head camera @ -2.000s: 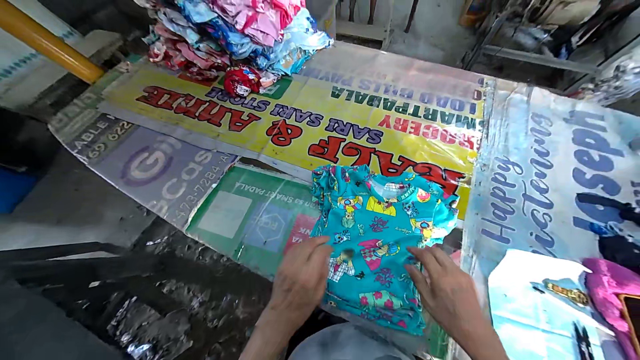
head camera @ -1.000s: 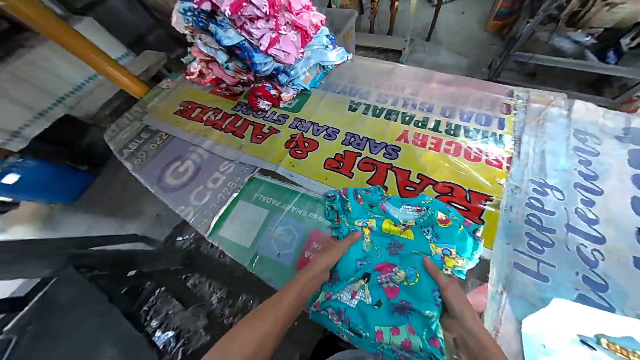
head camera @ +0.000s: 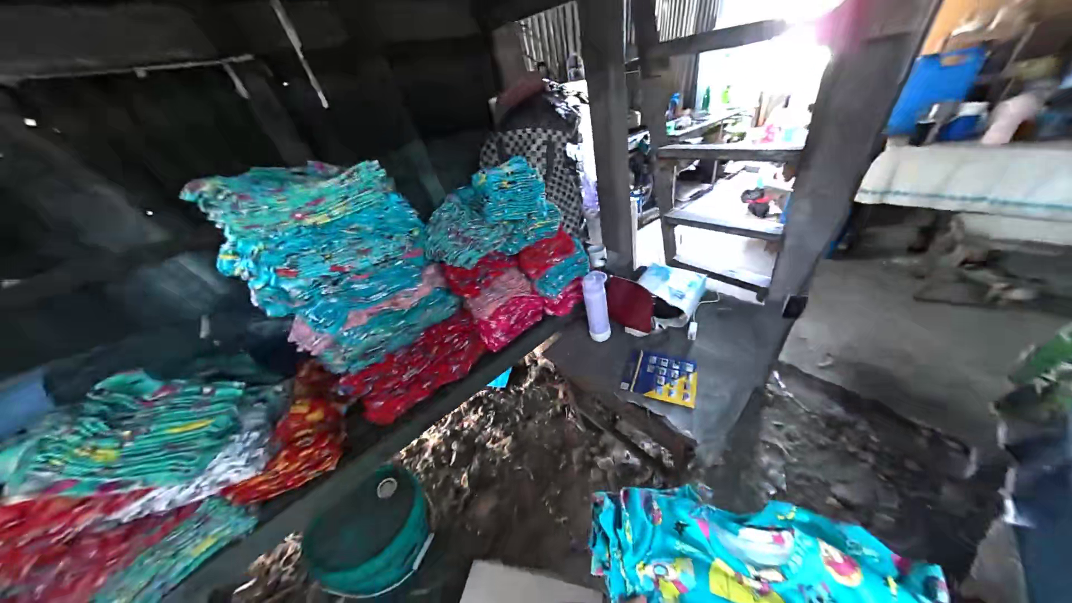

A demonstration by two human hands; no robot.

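A stack of turquoise printed children's garments [head camera: 754,553] shows at the bottom right, its neckline facing up. A small bit of skin is at the lower frame edge below it; my hands are otherwise out of view, so their grip is hidden. To the left rises a tall pile of folded turquoise printed garments [head camera: 318,243] with red ones beneath. Beside it stands a smaller pile of turquoise garments [head camera: 502,209] on red and pink ones. More green garments [head camera: 126,427] lie at the lower left, over red ones.
A teal lidded bucket [head camera: 368,532] stands on the ground below the piles' ledge [head camera: 435,431]. Past it are a translucent tumbler [head camera: 596,306], a blue and yellow printed sheet [head camera: 662,377] and a wooden post [head camera: 837,151]. Rough earth [head camera: 502,469] lies between.
The view has swung far away from the banner-covered table to the garment piles. The turquoise garments, between my hands on that table earlier, are now over the ground at the lower right.
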